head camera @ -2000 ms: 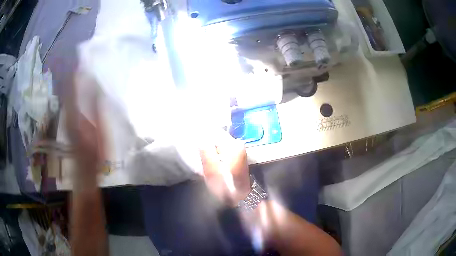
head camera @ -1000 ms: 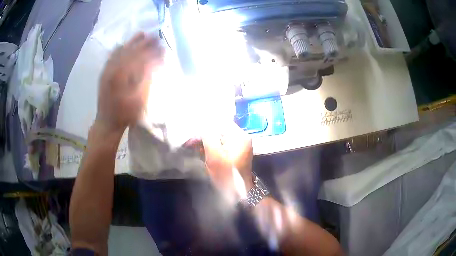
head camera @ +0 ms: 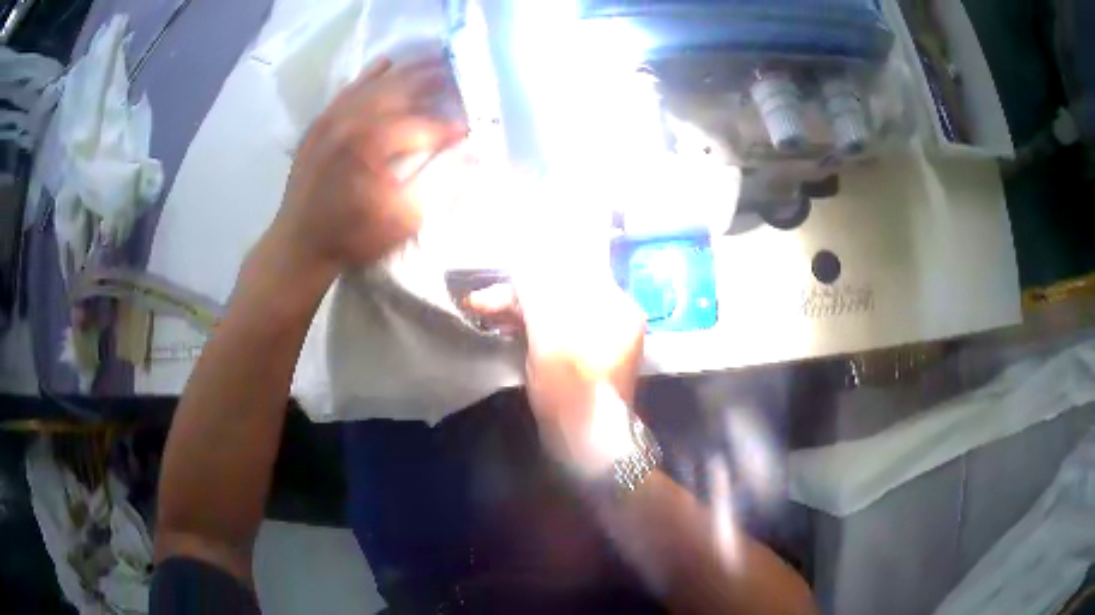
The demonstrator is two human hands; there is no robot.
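Note:
A white fabric piece (head camera: 402,360) lies on the machine table below the needle area, its lower edge hanging over the front edge. My left hand (head camera: 366,168) rests on the cloth left of the machine head, fingers spread toward the glare. My right hand (head camera: 576,342) is at the cloth's right side beside the blue plate (head camera: 672,282); its fingers are partly washed out, and a dark patch shows beside the fingertips. The sewing machine (head camera: 745,30) has a bright lamp glare that hides the needle and presser foot.
Crumpled white cloth (head camera: 102,168) lies at the left edge, with a narrow measuring strip (head camera: 156,296) near it. A white tray (head camera: 961,84) stands at the upper right. White pieces (head camera: 889,439) lie on a grey surface at the lower right.
My left hand has moved up and right onto the cloth by the machine head. The cloth's lower part looks spread wider. The view has shifted, so the machine sits further right.

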